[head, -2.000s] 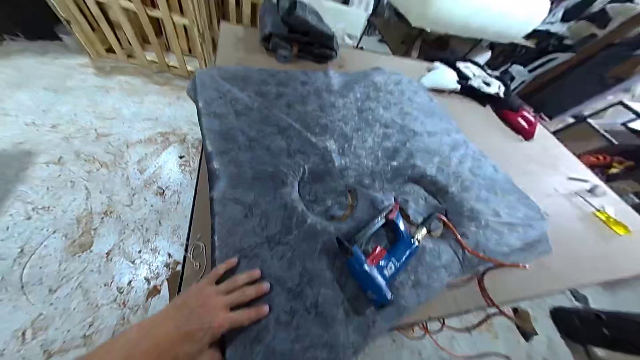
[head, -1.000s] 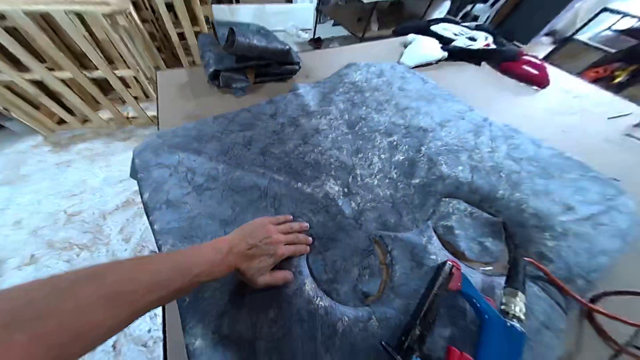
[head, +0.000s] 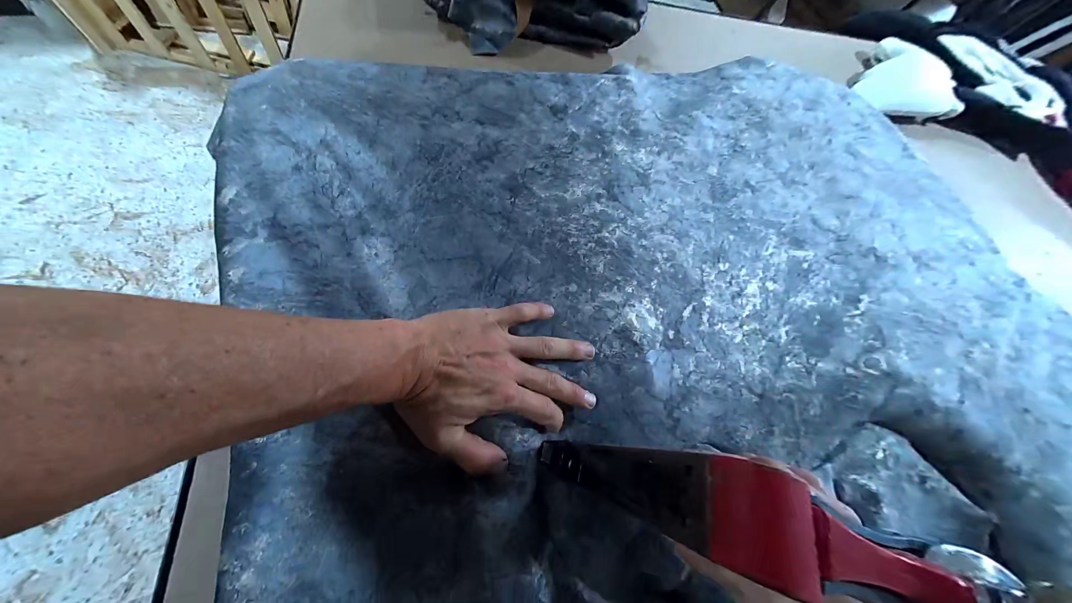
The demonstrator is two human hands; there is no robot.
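A mottled blue-grey sheet of leather-like upholstery material (head: 536, 193) lies spread out, with a cut opening (head: 909, 486) at lower right. My left hand (head: 490, 373) rests on it palm down, fingers spread, with nothing gripped. Just right of my left thumb, the black nose of a red and black staple gun (head: 762, 519) touches or nearly touches the material. My right hand (head: 724, 578) is around this tool at the bottom edge, mostly hidden by its body. A dark shadow covers the material below my left hand.
The sheet lies over a brown board or tabletop (head: 360, 33). A folded dark bundle (head: 578, 21) sits beyond its far edge. White and black cloth items (head: 909, 79) are at upper right. Slatted wooden frames (head: 209, 33) stand at upper left, above a speckled pale floor (head: 100, 184).
The staple gun, lying on the material two seconds ago, is now in my right hand beside my left hand. My left hand has moved in from the near left edge. The view is closer.
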